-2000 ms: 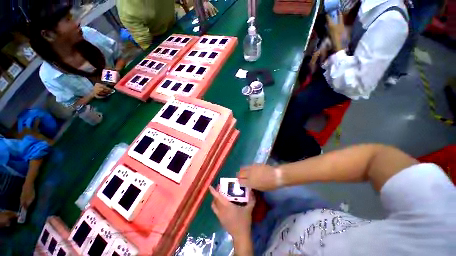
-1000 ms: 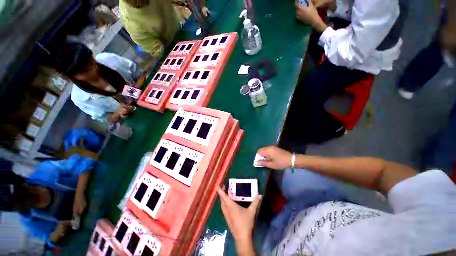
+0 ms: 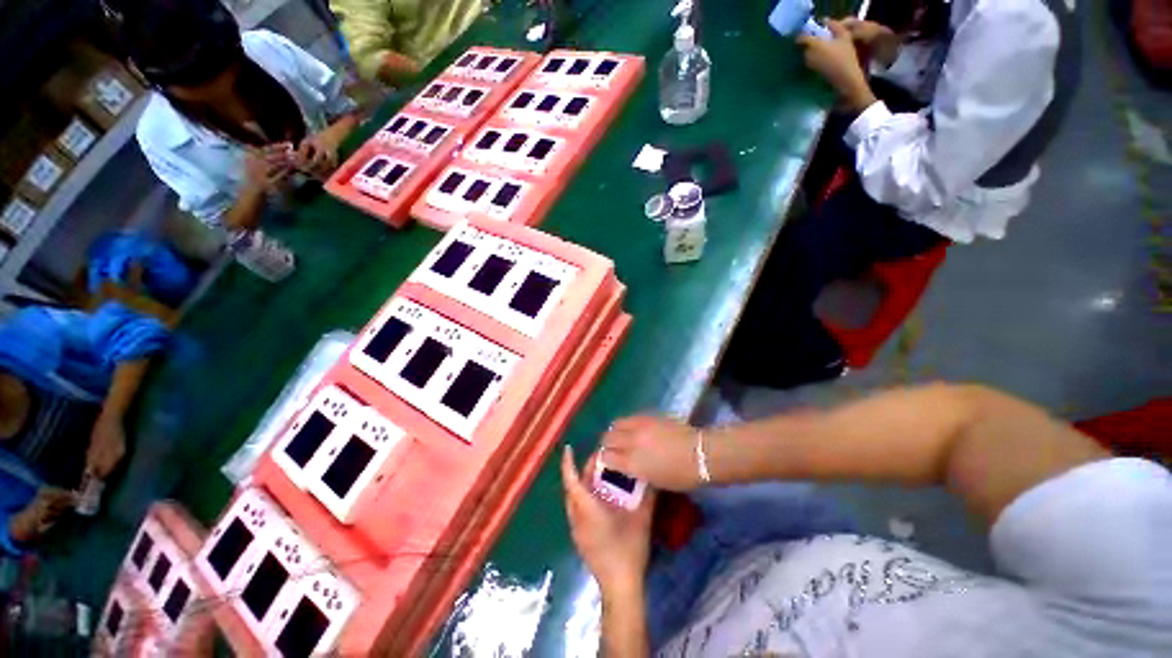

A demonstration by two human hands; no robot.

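Note:
A small white panel with a dark window [image 3: 618, 481] is in my left hand [image 3: 607, 530], which holds it from below with the thumb spread along its left side. My right hand [image 3: 649, 450] is on the panel's upper part, fingers bent, and covers much of it. The white wipe seen earlier in my right fingers is now hidden under the hand. To the left, a stack of pink foam trays [image 3: 443, 478] holds rows of similar white panels. One slot beside a pair of panels is bare pink foam.
More pink trays [image 3: 420, 212] lie farther back. A pump bottle [image 3: 684, 80], a small white jar [image 3: 685, 229], a black pad [image 3: 704, 168] and a white slip [image 3: 649, 158] stand or lie beyond my hands. Clear film [image 3: 285, 405] lies left of the stack. Other people sit around the green bench.
A second ago my right hand was off the panel with a white wipe in its fingers; now it is back on the panel. My left hand still holds the panel, now turned and partly covered.

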